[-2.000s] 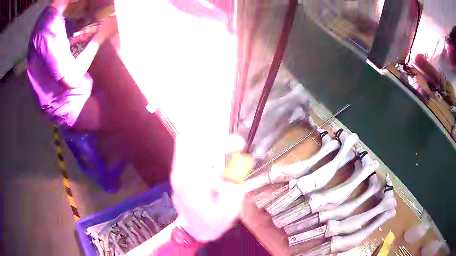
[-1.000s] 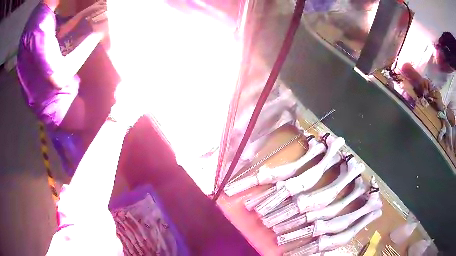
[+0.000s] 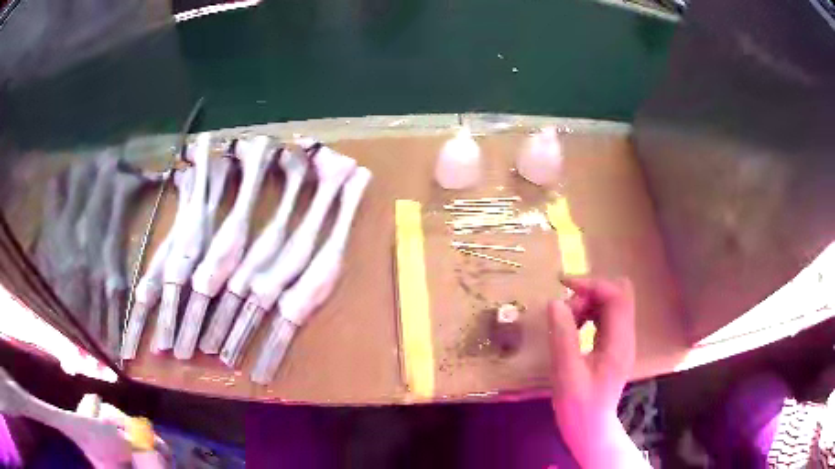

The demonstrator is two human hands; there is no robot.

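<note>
My left hand [image 3: 145,447], in a white glove with a yellow thumb wrap, is at the bottom left, cut off by the edge. It holds a white limb-shaped part [image 3: 64,417] below the bench edge. My bare right hand [image 3: 595,366] is over the bench's right front, thumb and forefinger close together; a tiny pale spot shows by the fingertips, too small to name. Thin pale swabs [image 3: 485,217] lie between two yellow tape strips [image 3: 414,302]. A small pale pot [image 3: 506,314] stands on a dark stain left of my right hand.
Several limb parts [image 3: 240,215] lie in a row at left, beside a thin rod [image 3: 146,243]. Two white squeeze bottles [image 3: 458,162] stand at the bench's far edge. Side panels flank the brown bench cover [image 3: 366,266]. A green belt [image 3: 412,64] runs behind. A patterned sleeve [image 3: 797,438] shows bottom right.
The view has swung from the left side and crate to the bench front. My gloved hand has gone from mid-picture to the bottom left, now with a part. My right hand has come into view.
</note>
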